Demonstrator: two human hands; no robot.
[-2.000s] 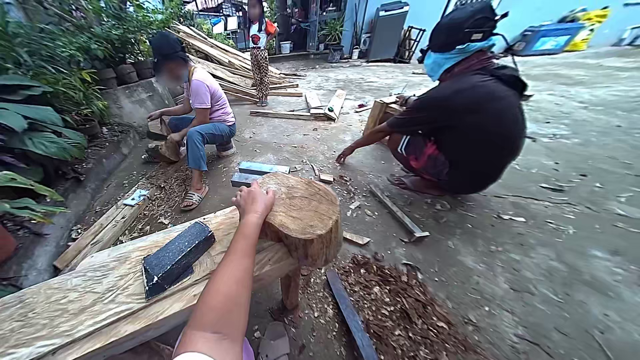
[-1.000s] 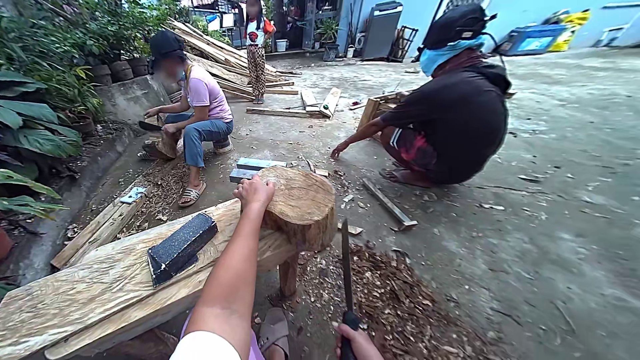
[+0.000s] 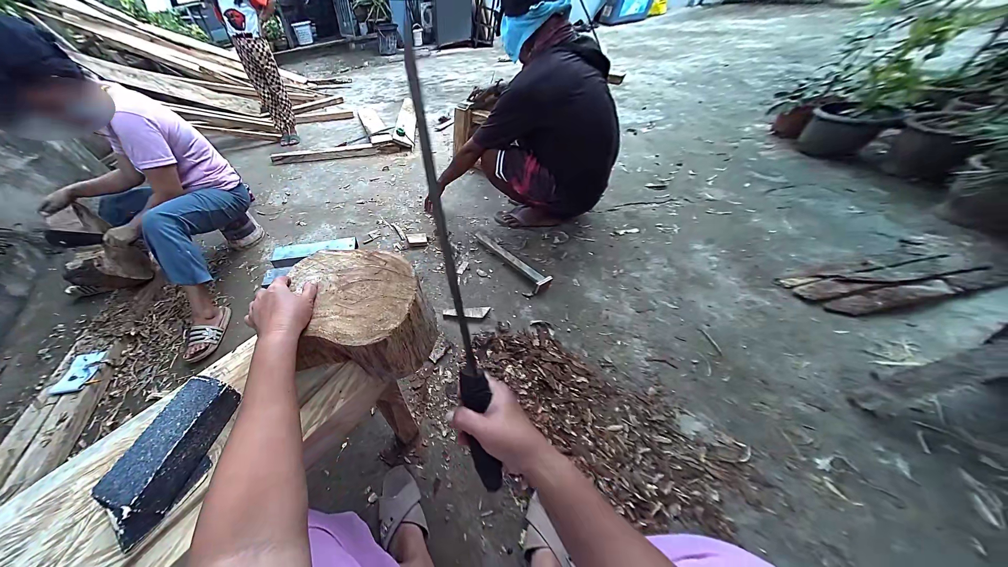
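Observation:
My right hand [image 3: 500, 429] grips the black handle of a long, thin-bladed knife [image 3: 441, 228], its blade pointing up and away from me. My left hand [image 3: 282, 309] rests on the left edge of a round wood block [image 3: 362, 303], which sits at the end of a wooden bench [image 3: 339, 402]. Its fingertips are on the block's top rim; whether anything is under the palm is hidden. A dark speckled rectangular block [image 3: 167, 457] lies on the bench, left of my left forearm.
Wood shavings [image 3: 598, 425] cover the ground right of the bench. A person in a black shirt [image 3: 555, 126] squats ahead; another in a pink shirt [image 3: 169, 142] sits at left. A metal bar [image 3: 513, 264], potted plants [image 3: 846, 126] and stacked boards [image 3: 181, 75] are farther off.
My right hand, out of view two seconds ago, came in holding the knife and is now raised higher beside the block. My left hand stays on the block. The view has swung right.

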